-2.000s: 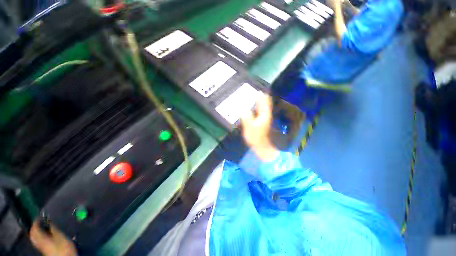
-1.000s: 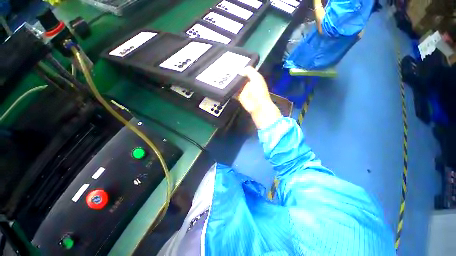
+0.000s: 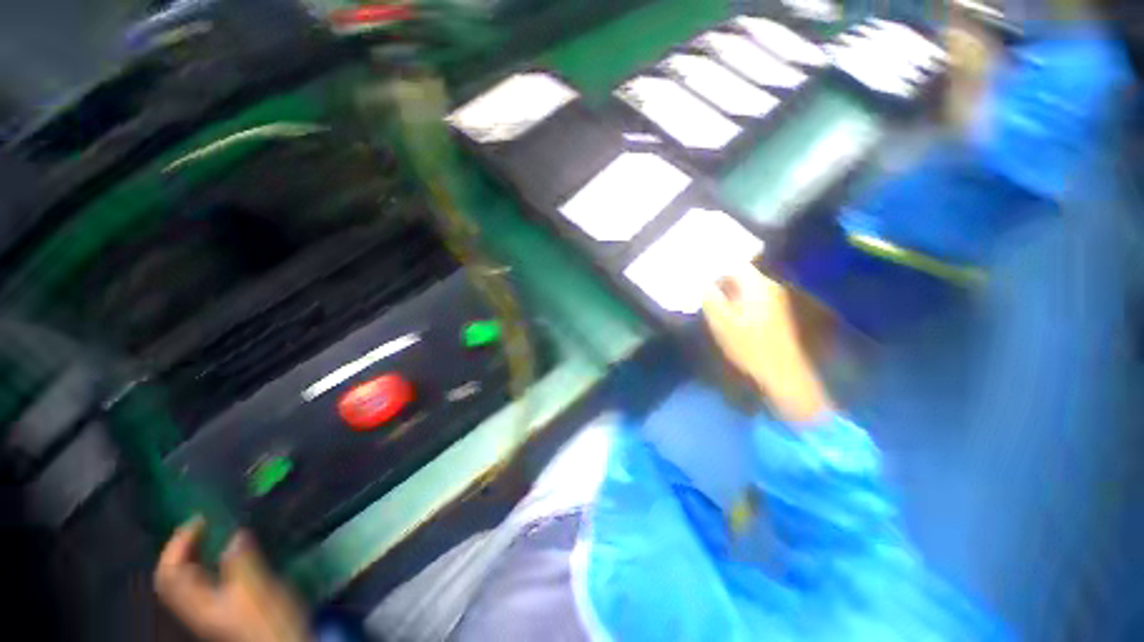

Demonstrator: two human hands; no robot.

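The frame is blurred. A black component tray (image 3: 537,166) with three white panels lies right of the press. My right hand (image 3: 759,332) is at its near end, with fingertips over the corner of the nearest white panel (image 3: 690,261). Whether it grips the panel or the tray edge cannot be told. My left hand (image 3: 232,589) is at the lower left, by the near left corner of the press control panel (image 3: 433,420), fingers apart, with nothing visible in it.
The control panel has a red button (image 3: 376,401) between two green ones. A yellowish hose (image 3: 512,339) curves over its right side. Another tray of white panels (image 3: 715,94) lies beyond. A person in a blue smock (image 3: 1054,113) is at the upper right, beside the blue floor.
The tray, raised and tilted in my right hand a second ago, now lies flat. My left hand has come back into view. The whole view has shifted.
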